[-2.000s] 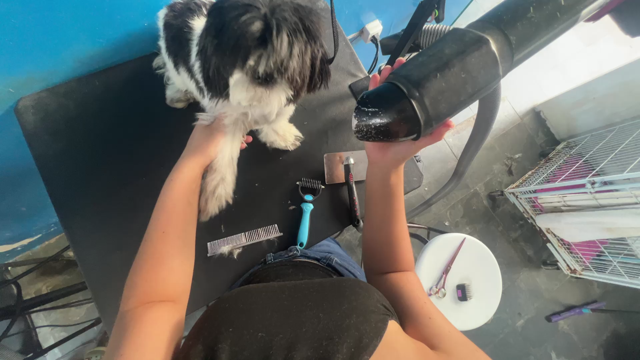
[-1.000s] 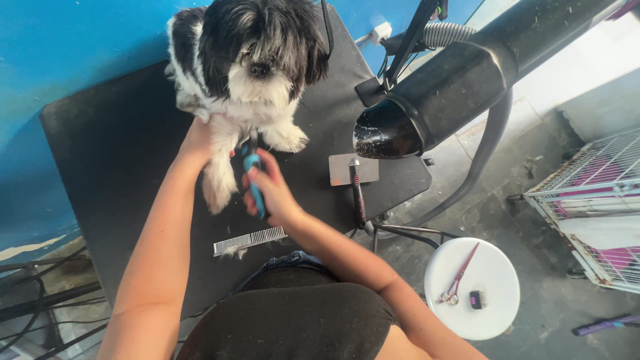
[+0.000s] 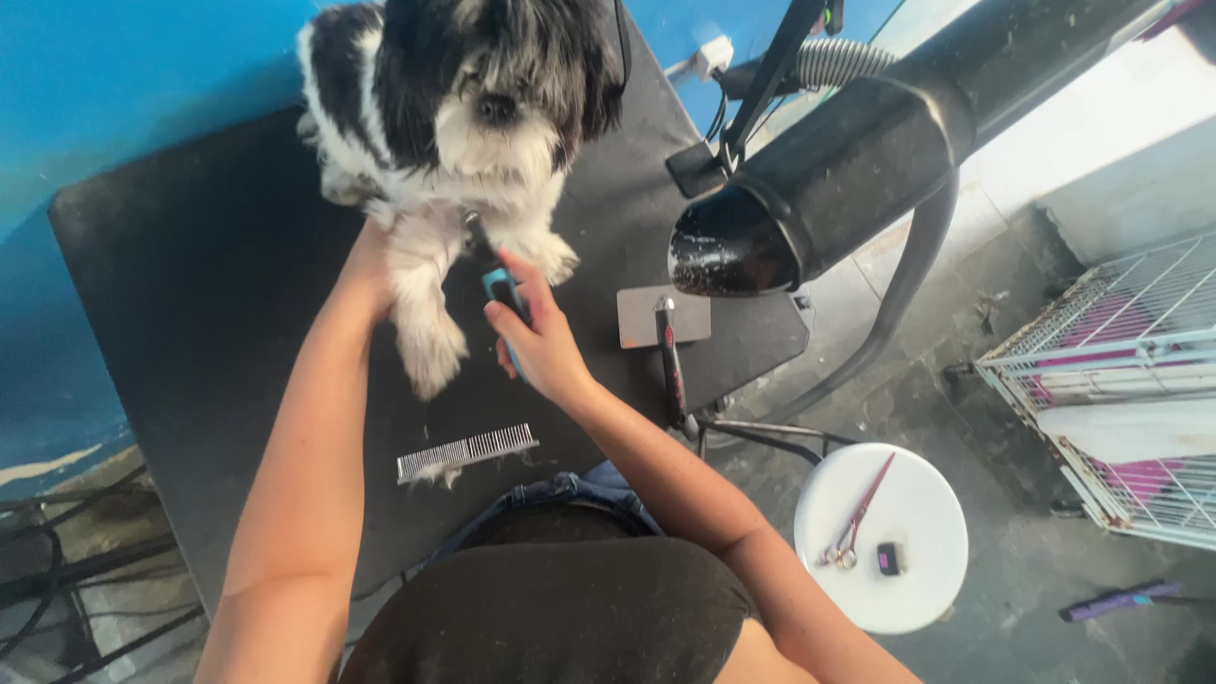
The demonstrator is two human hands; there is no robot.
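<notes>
A black and white long-haired dog (image 3: 503, 142) is on the black grooming table (image 3: 218, 313). My left hand (image 3: 372, 266) is at the dog's foreleg, its fingers mostly hidden behind the leg and fur. My right hand (image 3: 537, 332) grips the blue handle of a dematting rake (image 3: 503, 290), whose head is against the fur between chest and forelegs. A metal comb (image 3: 467, 451) with a tuft of loose fur (image 3: 442, 473) lies near the table's front edge. Right of my right hand lies a slicker brush (image 3: 670, 351), pad towards the dog.
A black dryer nozzle (image 3: 750, 237) hangs over the table's right side, with a grey hose (image 3: 893, 313) behind. Pink scissors (image 3: 860, 518) and a small dark clipper comb (image 3: 890, 559) lie on a white round stool (image 3: 883, 608). A white wire cage (image 3: 1121, 361) stands at right.
My right hand has left the dryer nozzle and taken up the blue rake from the table, bringing it to the dog's chest. The dog's head has turned to face me. My left hand remains at the foreleg.
</notes>
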